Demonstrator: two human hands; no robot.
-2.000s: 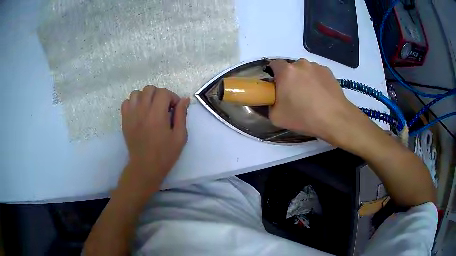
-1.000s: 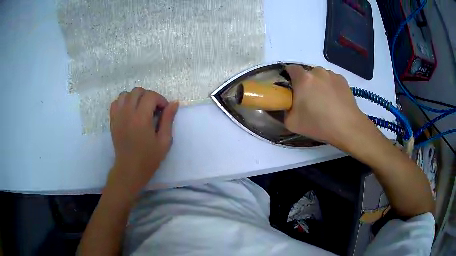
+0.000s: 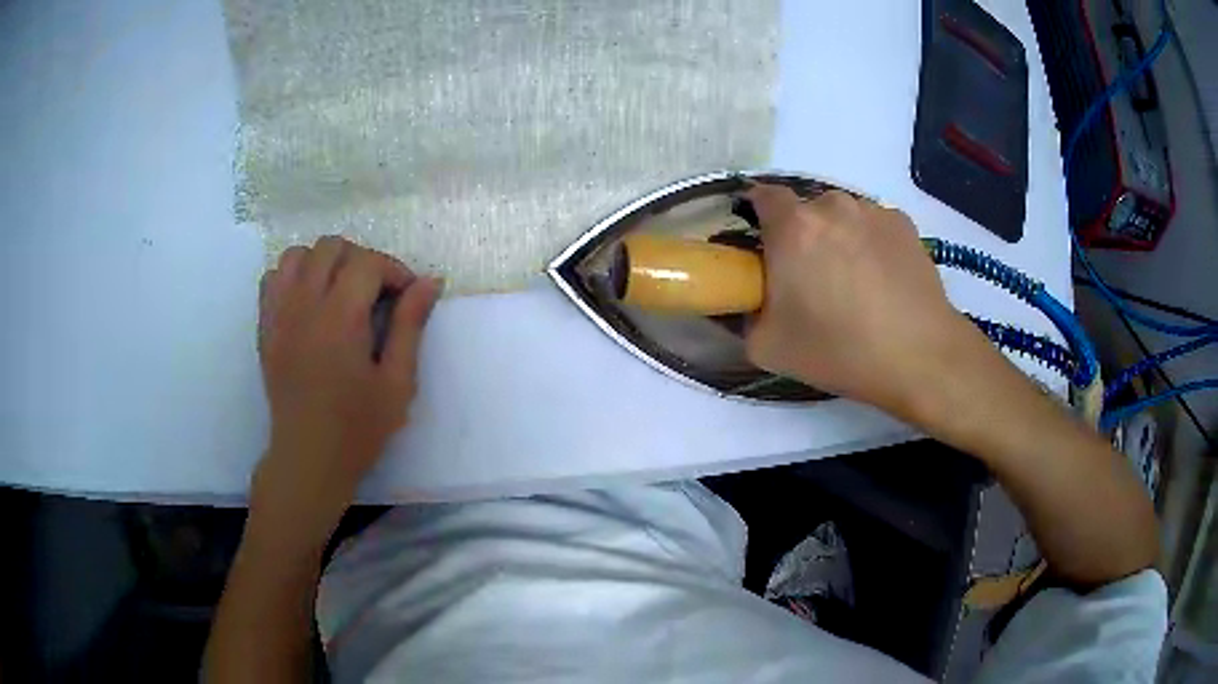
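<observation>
A cream, loosely woven fabric panel [image 3: 508, 120] lies flat on the white table, its far part cut off by the top edge. My left hand [image 3: 334, 321] pinches the panel's near edge at its left part, thumb and fingertips together. My right hand [image 3: 842, 287] is closed around the wooden handle [image 3: 688, 274] of the steam iron [image 3: 668, 341]. The iron's tip points left and touches the near edge's line; its plate covers the panel's near right corner. A thin folded strip [image 3: 492, 290] shows between my left fingertips and the tip.
A black iron rest [image 3: 972, 120] with reddish marks lies at the upper right. Blue hoses [image 3: 1055, 314] run from the iron's rear to the right. A red-and-black box [image 3: 1122, 160] stands beyond the table's right edge. A dark bin [image 3: 868, 535] with scraps is below the white table [image 3: 120, 334].
The panel sits farther right in the picture. My left hand has moved left along the near edge, widening the gap to the iron's tip. Both grips stay closed.
</observation>
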